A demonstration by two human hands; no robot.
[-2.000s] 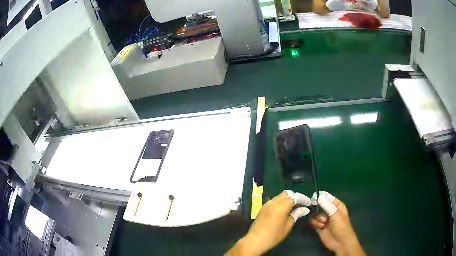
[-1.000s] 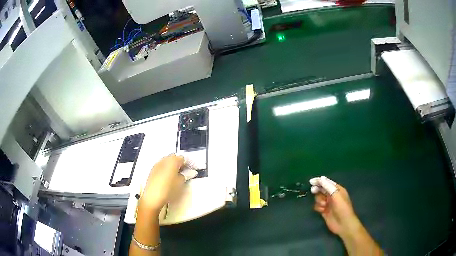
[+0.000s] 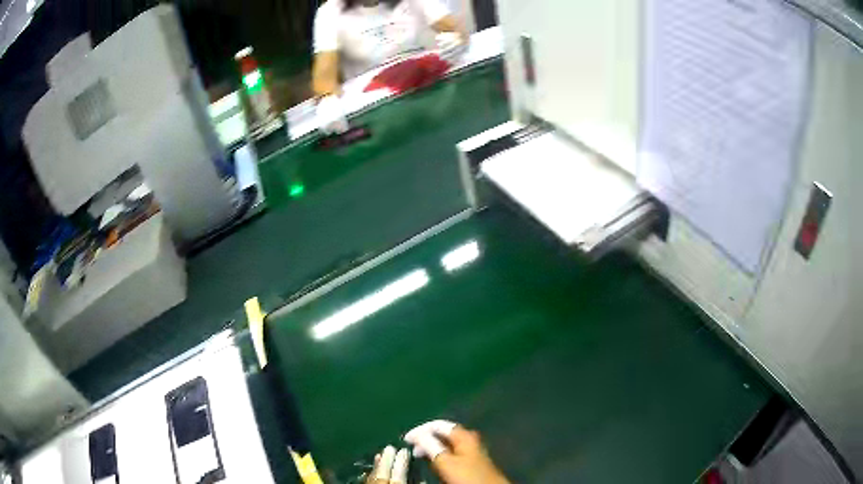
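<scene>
Two dark phone-sized panels lie on the white conveyor belt (image 3: pixel 142 416) at lower left. The nearer panel (image 3: pixel 192 416) has a pale lower area; the other panel (image 3: pixel 103 452) is cut by the bottom edge. My left hand (image 3: pixel 388 465) is mostly cut off by the bottom edge, with white-cotted fingertips showing. My right hand (image 3: pixel 458 456) is just right of it over the green mat (image 3: pixel 530 350), fingers bent, white cots on the tips. Faint shiny bits, perhaps clear film, show beside my left fingertips. Whether either hand pinches something small cannot be told.
The short outfeed conveyor (image 3: pixel 563 189) sticks out of the pale cabinet (image 3: pixel 587 76) at right. A pale box (image 3: pixel 114 284) with wires stands at left. Opposite, a person in white gloves has a red cloth (image 3: pixel 409 73) and a dark item (image 3: pixel 344 138) in front.
The view has swung right. My left hand has left the panel on the white belt and come beside my right hand. That panel stays on the belt. The person opposite has come into view.
</scene>
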